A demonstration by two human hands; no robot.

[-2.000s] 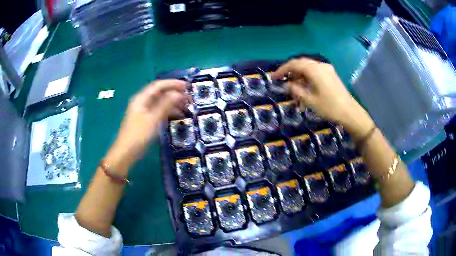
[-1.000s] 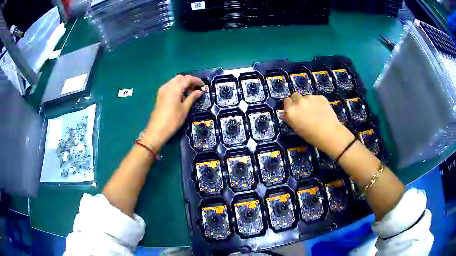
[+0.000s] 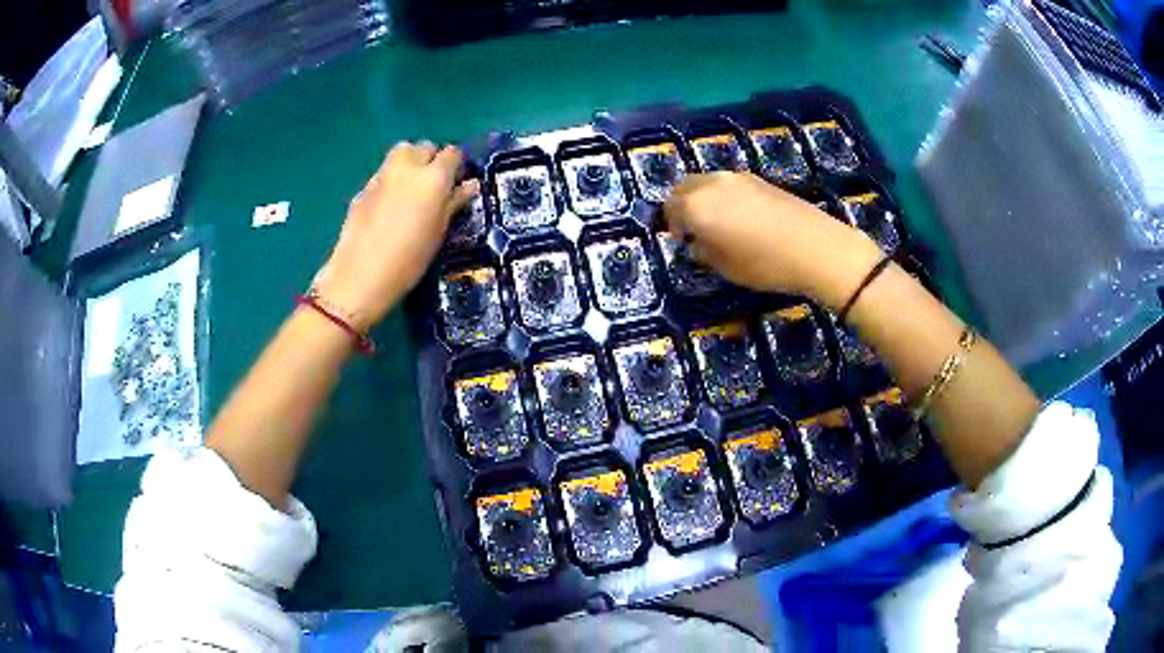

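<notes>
A black tray (image 3: 453,491) lies on the green mat with rows of circuit board modules (image 3: 654,370), one per pocket, each with a dark round centre, many with an orange strip. My left hand (image 3: 398,220) is bare, its fingertips at the top-left corner pocket, partly covering its module (image 3: 470,230). My right hand (image 3: 753,232) is bare and curled, its fingertips over a second-row module (image 3: 689,271) right of the middle. Its palm and wrist hide neighbouring pockets. Whether either hand pinches a small part is hidden.
At left are a clear bag of small parts (image 3: 147,364), a grey flat pack (image 3: 96,230) and a small label (image 3: 269,214). Clear packs (image 3: 287,45) and stacked black trays (image 3: 511,19) stand at the back. A clear tray stack (image 3: 1021,217) stands right, near a thin dark tool (image 3: 942,51).
My left hand has come down from a blurred hover to the top-left pocket. My right hand has moved from the top row to the second row. The camera view has also shifted.
</notes>
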